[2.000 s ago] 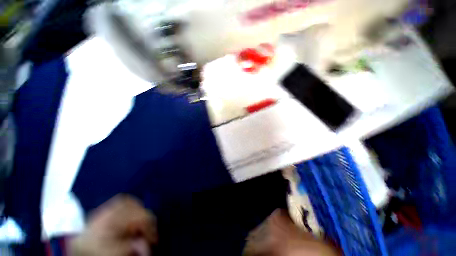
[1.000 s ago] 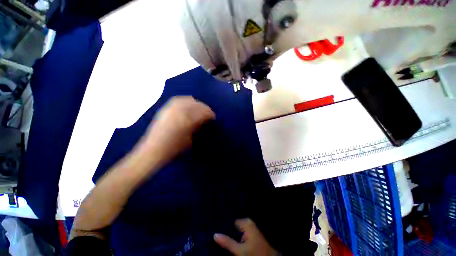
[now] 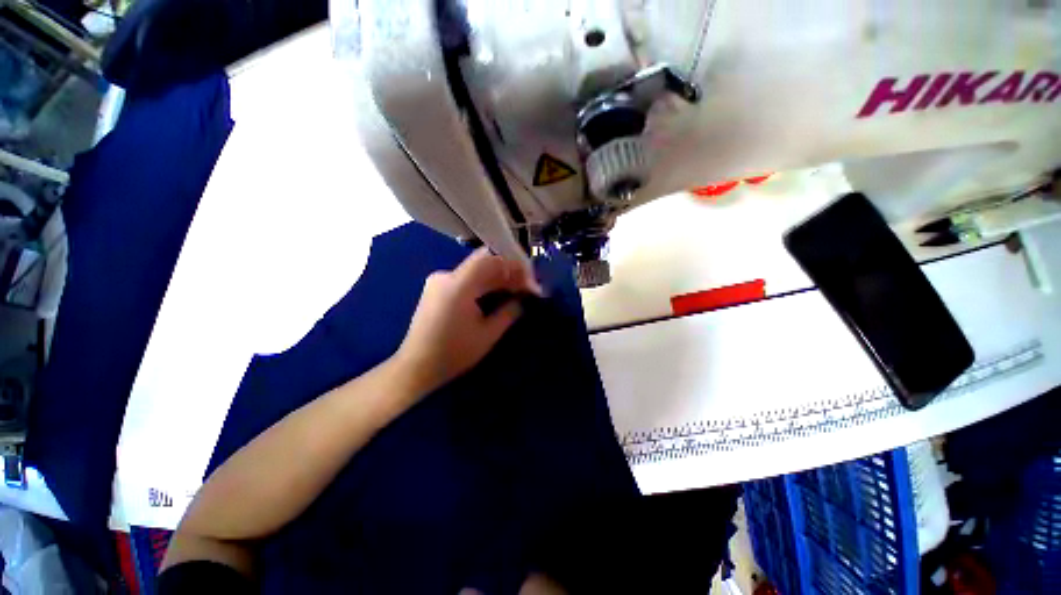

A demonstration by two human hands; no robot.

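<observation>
A dark navy fabric panel lies on the white table and runs up under the head of the white sewing machine. My left hand is close to the presser foot, its fingers and thumb pinching the cloth just in front of it. The needle is hidden by the hand and the machine head. My right hand is cut off by the bottom edge; only fingertips show over the cloth, and I cannot tell its grip.
A black smartphone lies right of the machine bed, with snips beyond it. Red scissor handles show behind the head. A red tape strip marks the bed. Blue crates stand below right. More navy cloth lies far left.
My left hand has moved up and right to the presser foot and pinches the cloth. My right hand has dropped mostly out of view. The view has shifted, showing more of the machine head.
</observation>
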